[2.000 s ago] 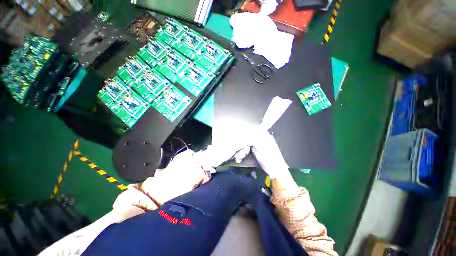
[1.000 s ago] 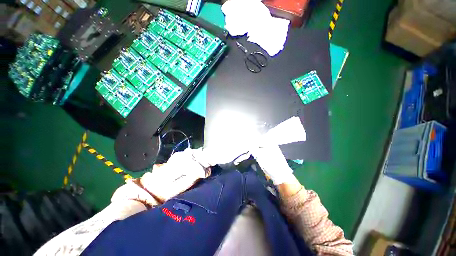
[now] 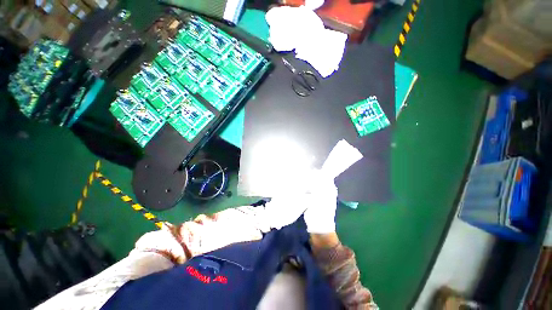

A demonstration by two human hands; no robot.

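Note:
My left hand (image 3: 282, 209), in a white glove, is at the near edge of the dark work mat (image 3: 290, 124), low in the view. My right hand (image 3: 321, 209), also gloved in white, is close beside it. A white wipe (image 3: 342, 158) sticks up from the right hand, its wide end over the mat. Glare washes out the fingers of both hands, and whether anything is between them cannot be seen. A single green circuit board (image 3: 368, 116) lies flat on the mat's right part, away from the hands.
A tray (image 3: 225, 112) of green boards in rows stands at the left. Black scissors (image 3: 304, 83) and a crumpled white cloth (image 3: 307, 37) lie at the mat's far side. A black stool seat (image 3: 159, 183) is below the tray. Blue-grey bins (image 3: 493, 189) stand right.
The wipe first swung lower to the right, then turned more upright again. My right hand and sleeve have shifted left, nearer the left hand. The view has shifted slightly.

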